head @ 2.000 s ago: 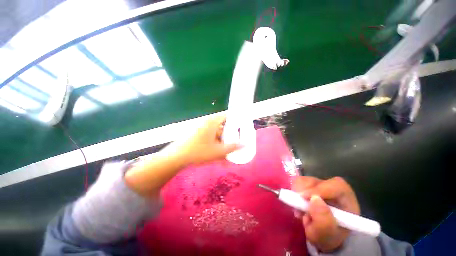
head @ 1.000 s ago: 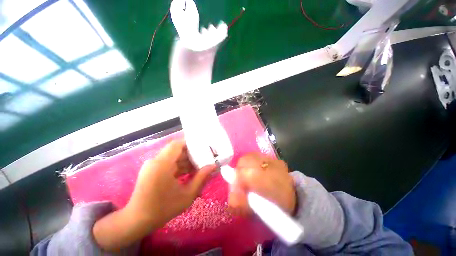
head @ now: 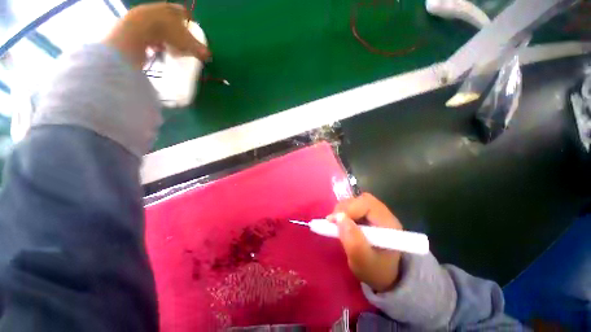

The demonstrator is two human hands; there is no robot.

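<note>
My left hand (head: 155,29) is stretched out over the green belt at the upper left, its fingers curled over a white housing (head: 176,78); whether it grips the housing or only touches it is hard to tell. My right hand (head: 372,249) holds a white pen-shaped tool (head: 395,238) over the pink pad (head: 311,181), its thin metal tip pointing left. Tiny dark parts (head: 243,246) lie scattered on the pad, with a heap of tiny pale parts (head: 253,285) nearer me.
The pale rail (head: 291,117) runs between the green belt (head: 278,52) and the black bench (head: 415,162). A slanted metal bar (head: 483,48) and crumpled clear plastic (head: 505,94) stand at the upper right. Another white housing (head: 457,10) and a red wire (head: 382,52) lie on the belt.
My left hand and the white housing have moved from the pad to the upper left over the belt. My right hand has drawn the tool away from the housing.
</note>
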